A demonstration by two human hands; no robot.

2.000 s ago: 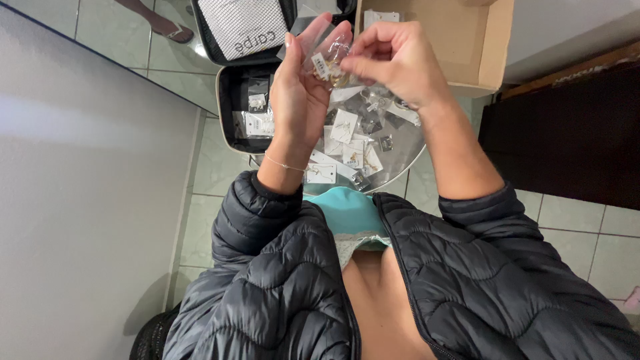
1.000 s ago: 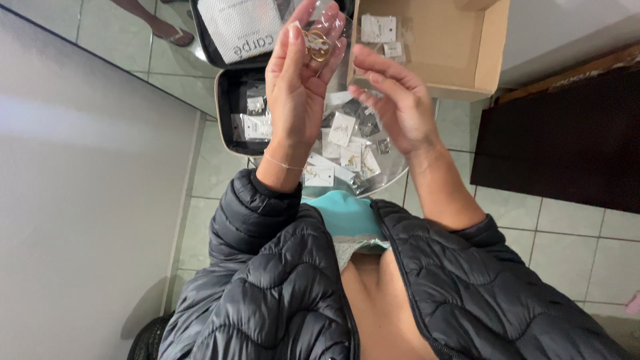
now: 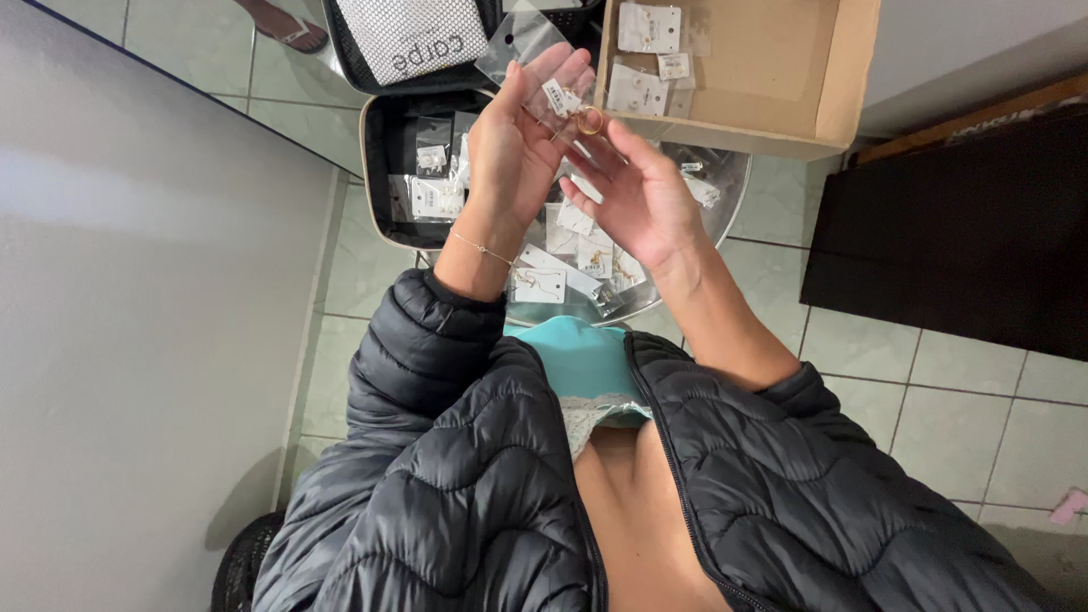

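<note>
Palm up, my left hand [image 3: 518, 140] holds a clear plastic bag [image 3: 529, 49] and small gold-coloured jewellery with a white printed tag [image 3: 561, 98]. My right hand [image 3: 642, 191] is just to the right, its fingertips at a gold-coloured ring or hoop [image 3: 590, 120]; whether they grip it cannot be told. Below the hands, several bagged jewellery pieces on white cards [image 3: 539, 286] lie on a round table [image 3: 738, 191]. More bagged cards [image 3: 436, 198] are in the black-lined case [image 3: 387, 223] left of my left hand.
An open cardboard box [image 3: 731, 127] with several carded packets [image 3: 648, 28] stands at the upper right. A white patterned pouch [image 3: 408, 38] lies in the case's upper part. Another person's foot in a flip-flop [image 3: 293, 30] shows at upper left. A dark furniture panel [image 3: 952, 246] is at right.
My right hand drew away from the left, then came back beside it at the gold-coloured piece. The jewellery, earlier gathered in my left hand, now sits by its fingers near the right fingertips.
</note>
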